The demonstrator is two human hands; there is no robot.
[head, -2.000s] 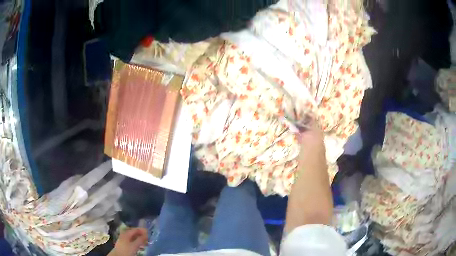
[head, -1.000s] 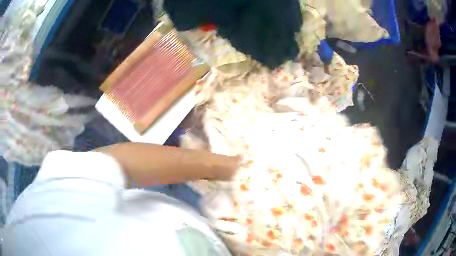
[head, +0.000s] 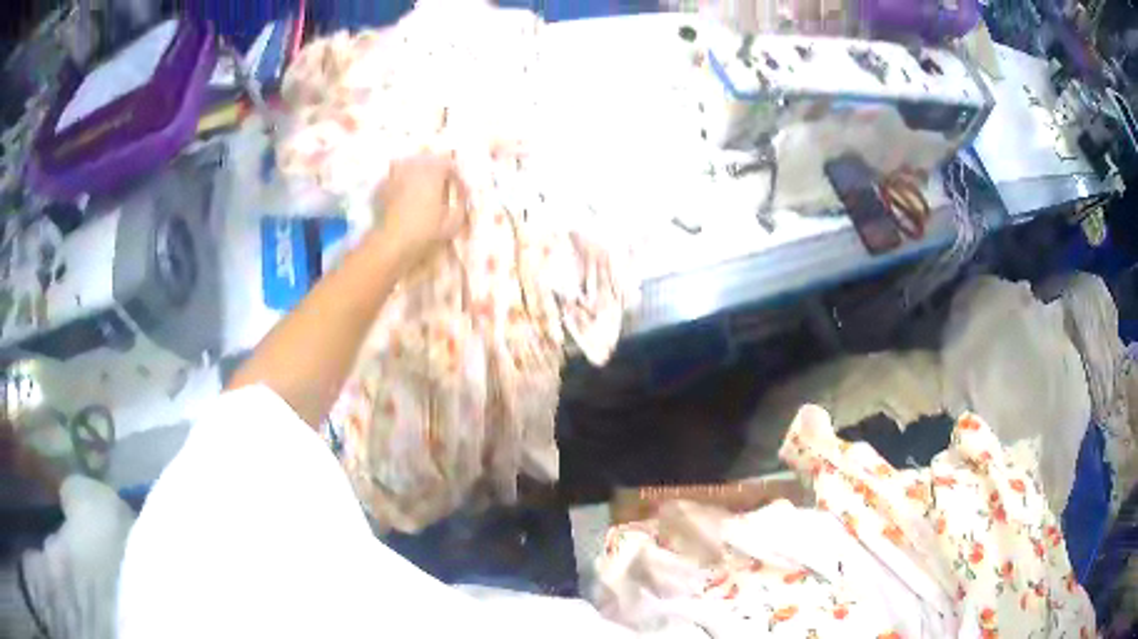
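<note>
Cream floral fabric with orange-red flowers (head: 462, 362) lies bunched over the white table and hangs over its front edge. My left hand (head: 422, 206) is closed on the upper part of this bunch; its fingers are blurred. A second floral heap (head: 924, 537) lies below the table at the lower right, with pale wrong side showing. My right hand is not in view.
A white sewing machine (head: 861, 81) stands at the table's back right. A dark flat rectangle (head: 861, 206) and orange-handled scissors (head: 905, 206) lie before it. A purple basket (head: 125, 119) is at upper left. A reddish-brown ruled pad (head: 699, 497) shows below the table, partly covered.
The view has swung from the lap and lower fabric heap up to the table. My left hand is now on fabric on the table. My right hand, seen two seconds ago, is out of view.
</note>
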